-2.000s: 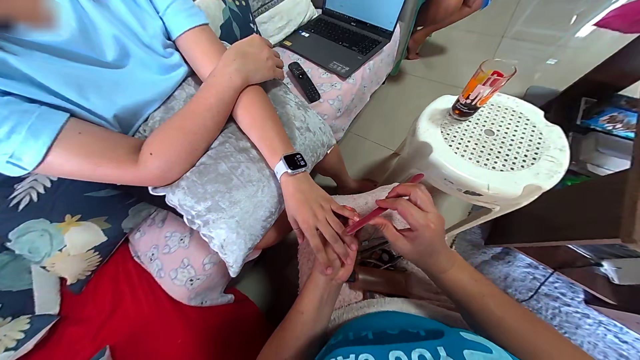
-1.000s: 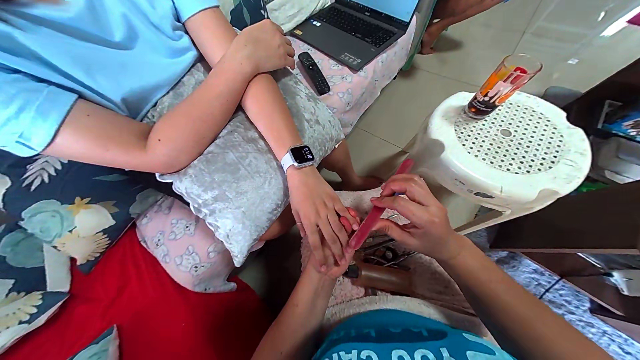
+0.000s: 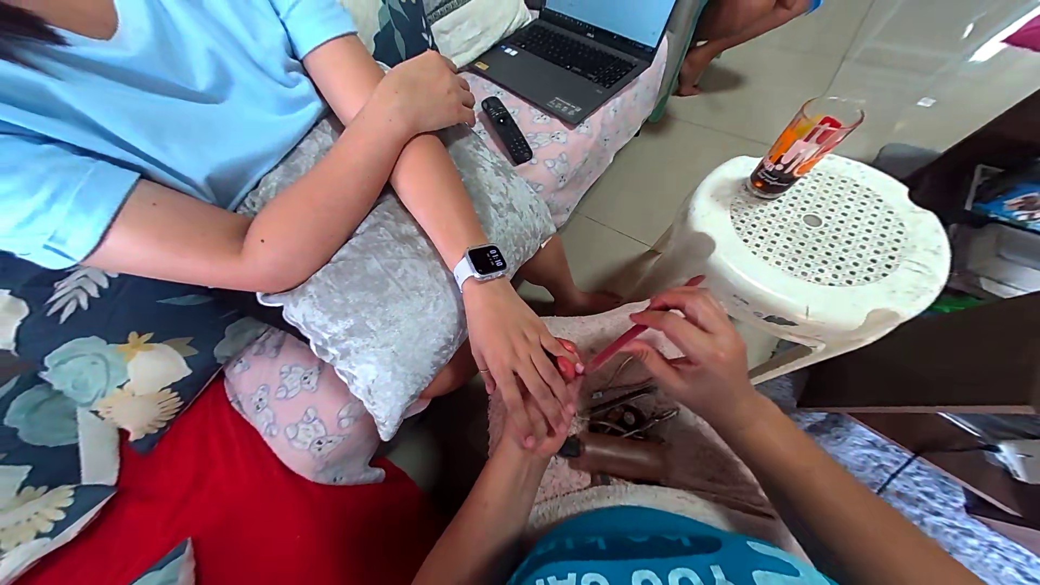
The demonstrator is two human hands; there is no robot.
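Note:
My right hand (image 3: 695, 345) pinches a thin pink nail file (image 3: 626, 345) between thumb and fingers, its lower end at the fingertips of another person's hand (image 3: 516, 349). That hand wears a white-banded smartwatch (image 3: 483, 264) and lies palm down over my left hand (image 3: 552, 431), which holds its fingers from below; my left fingers are partly hidden, and red nails show beside the file. On the pink towel (image 3: 561, 479) across my lap, below the hands, lie a brown bottle (image 3: 621, 457) and several slim metal tools (image 3: 626, 410).
A white plastic stool (image 3: 821, 236) at right bears a printed drinking glass (image 3: 800, 150). The person's forearms rest on a grey velvet cushion (image 3: 382, 301). Behind it are a black remote control (image 3: 507, 130) and an open laptop (image 3: 569, 65). Dark shelves (image 3: 926, 357) stand at far right.
The pink file and my right hand have shifted slightly, and the file lies at a lower slant than a second ago. The other person's hand stays over my left hand.

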